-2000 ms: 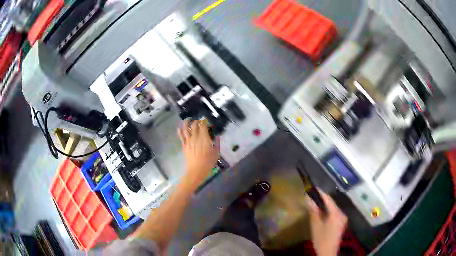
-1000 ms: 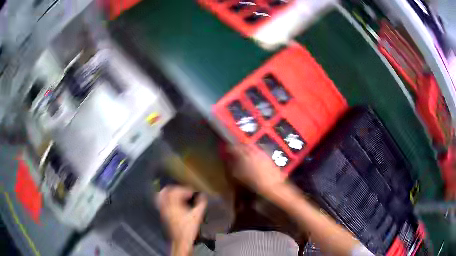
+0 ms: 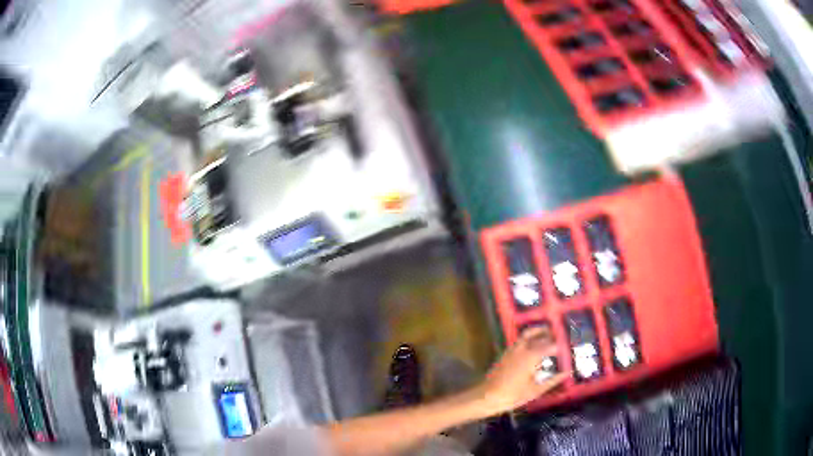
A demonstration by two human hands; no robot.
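The red tray lies on the green bench at right. It holds dark phone-like units with bright patches at their lower ends, in two rows of three pockets. My left hand reaches in from the lower left. Its fingers are on a unit at the front-left pocket and partly cover it; the grip is blurred. My right hand is not in view.
White bench machine with a screen stands left of the bench. Another machine is at lower left. A filled red tray lies beyond a white slab. Ribbed black trays sit below the near tray.
The view has turned, so the machines and red tray sit differently. My left hand has moved from beside the bench to the tray's front-left pocket. My right hand has left the view.
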